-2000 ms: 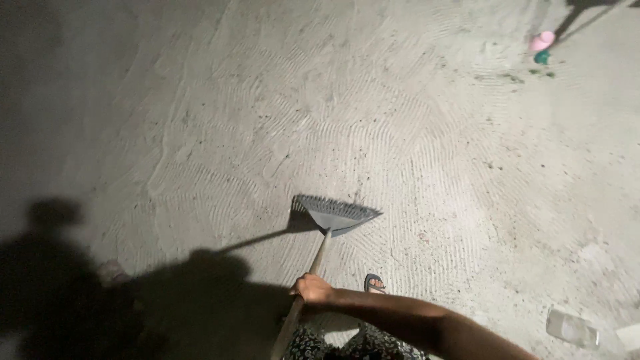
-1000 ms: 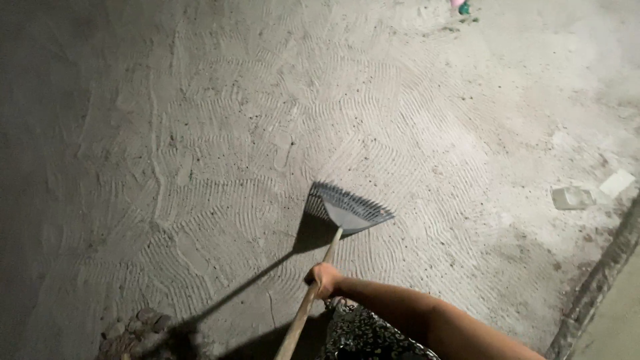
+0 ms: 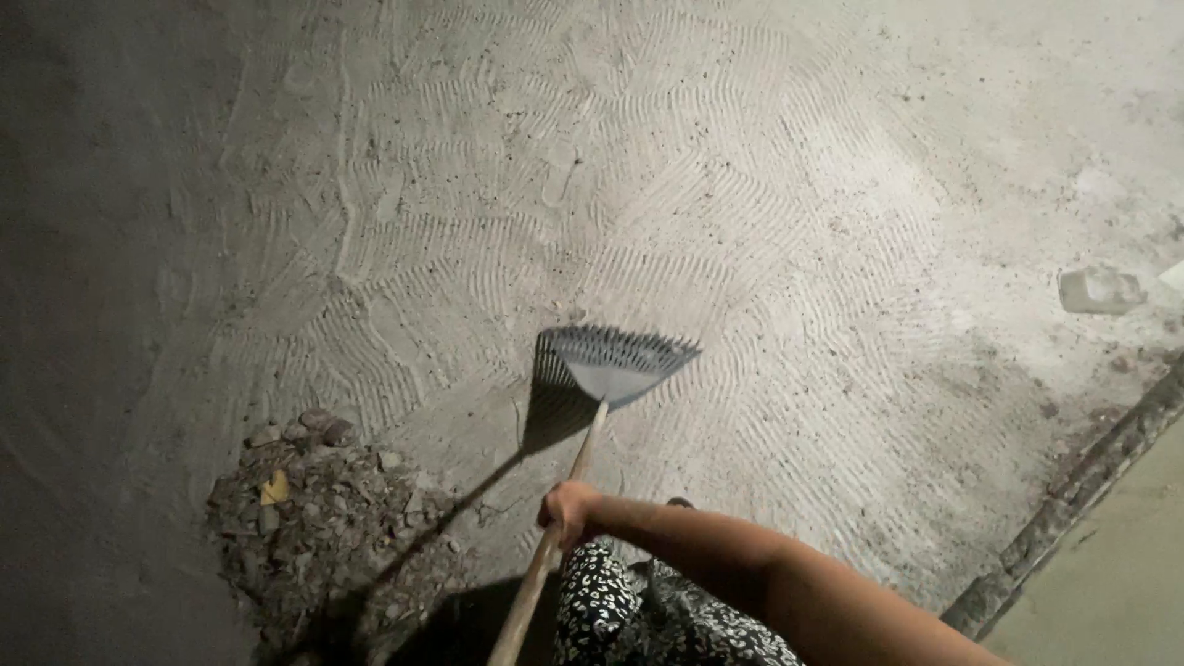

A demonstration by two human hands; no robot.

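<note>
My right hand (image 3: 568,514) is closed around the wooden handle (image 3: 529,592) of a rake. The handle runs from the bottom edge up to a grey fan-shaped rake head (image 3: 622,365), whose tines point away from me over the pale ground. The arm reaches in from the lower right. My left hand is out of the frame. A pile of stones, dry leaves and debris (image 3: 324,518) lies to the left of the handle, with a yellow leaf (image 3: 275,488) on it.
Curved comb lines mark the sandy ground (image 3: 647,185). A translucent block-like object (image 3: 1101,290) lies at the right. A raised concrete edge (image 3: 1036,536) crosses the lower right corner. Dark shadow covers the left side.
The view has shifted, so the debris pile and the concrete edge have come into sight, while the pink and green things have left it. My right hand keeps its hold on the handle.
</note>
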